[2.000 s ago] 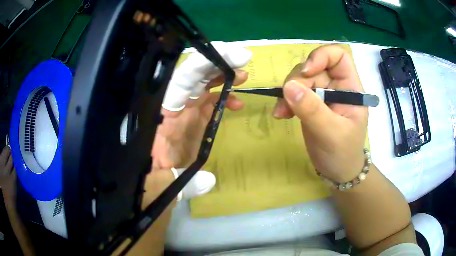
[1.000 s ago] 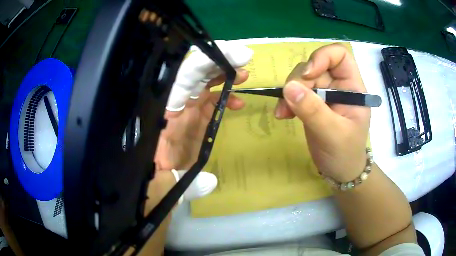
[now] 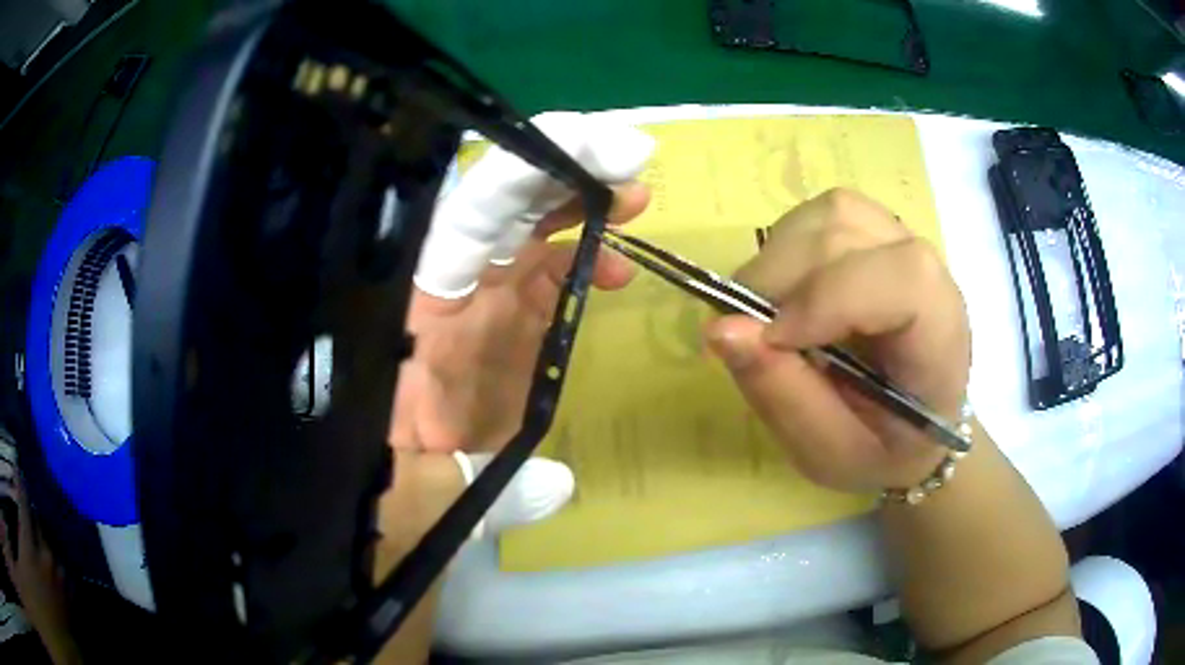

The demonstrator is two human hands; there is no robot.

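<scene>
A black phone middle frame (image 3: 299, 377) is tilted close to the camera and fills the left side. My left hand (image 3: 487, 286), with white finger cots, holds it from behind; its fingertips show at the frame's far corner and the thumb near the lower rail. My right hand (image 3: 851, 338), bare and with a bead bracelet, holds dark tweezers (image 3: 728, 294). The tweezer tips are at the frame's end rail, just below the corner. I cannot tell whether they hold a piece. Yellow paper (image 3: 689, 455) lies beneath both hands.
Stacked black frames (image 3: 1059, 266) lie at right on the white plastic-wrapped surface (image 3: 1131, 325). A blue ring (image 3: 65, 455) with a black ladder-like strip (image 3: 81, 318) is at left. More frames (image 3: 832, 62) lie on the green belt (image 3: 585, 59). Part of another person (image 3: 33, 572) shows at lower left.
My right hand has turned and lowered, so the tweezers now slant down to the right. The held frame has shifted slightly left. Frames on the green belt have moved left.
</scene>
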